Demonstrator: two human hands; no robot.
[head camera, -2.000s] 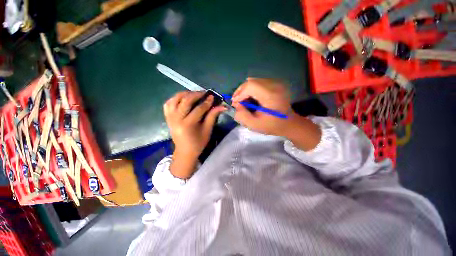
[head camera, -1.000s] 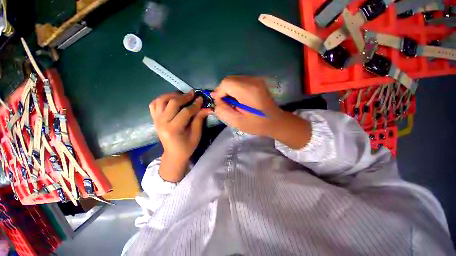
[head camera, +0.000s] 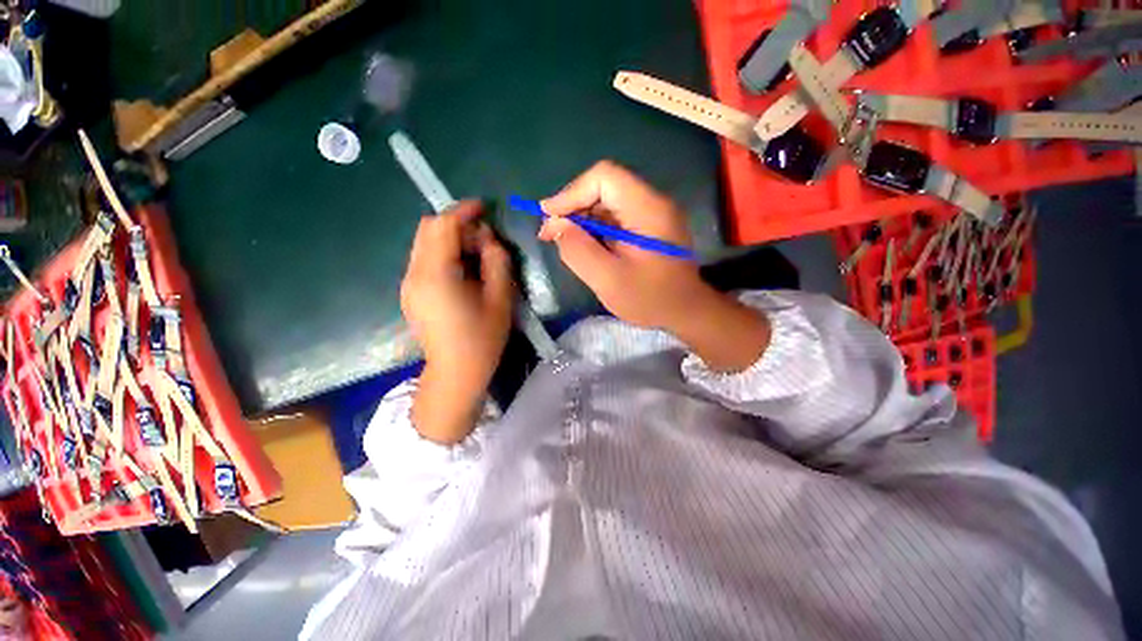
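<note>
My left hand (head camera: 457, 282) grips a wristwatch with a pale blue-grey strap (head camera: 420, 173). One strap end points up and left over the mat, the other shows below my fingers toward the smock. The watch head is hidden by my fingers. My right hand (head camera: 620, 244) holds a slim blue pen-like tool (head camera: 626, 235), its tip pointing left, apart from the watch. A small round white dip cup (head camera: 338, 143) stands on the dark green mat (head camera: 564, 75), up and left of my left hand.
A red tray (head camera: 802, 213) with strapped watches is at the upper right, one beige strap reaching over the mat. Another red tray (head camera: 244, 438) full of watches is at the left. A tan wooden strip (head camera: 251, 69) lies at the far left. A faint greyish patch (head camera: 387, 82) is beside the cup.
The blue tool has moved away from the watch head, with a gap between the hands now. My left hand has turned the watch, so its strap stands steeper and its head is covered.
</note>
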